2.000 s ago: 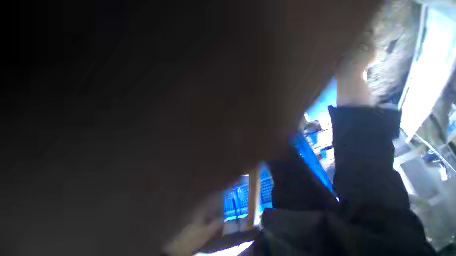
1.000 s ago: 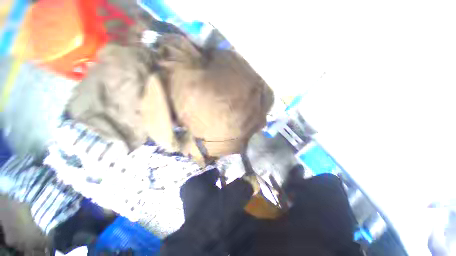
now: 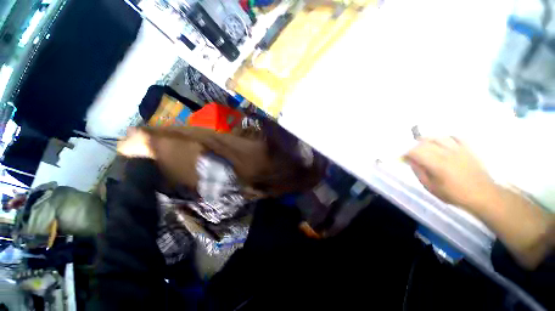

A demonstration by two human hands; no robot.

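Observation:
My left hand point(image 3: 137, 144) is at the left of the head view, blurred, closed on the edge of a brown garment point(image 3: 182, 155). The garment stretches right from the hand, beside the table edge, and black-and-white checked lining point(image 3: 216, 182) shows at its underside. My right hand point(image 3: 453, 173) is over the white table point(image 3: 365, 79) at the right, fingers bent and pointing left. A small dark thing point(image 3: 416, 131) lies by its fingertips. Glare and blur hide whether the right hand holds anything.
A red plastic object point(image 3: 214, 116) is behind the garment. Yellow-brown cardboard point(image 3: 268, 76) covers the table's far left end, with dark machine parts point(image 3: 210, 30) beyond. Grey cloth point(image 3: 529, 61) lies at the table's upper right. An olive cloth bundle point(image 3: 76, 212) is at the left.
The view has swung, showing more table. The brown garment, earlier heaped with checked lining, is now stretched from my left hand. Both hands are now plainly visible, the right one over the table.

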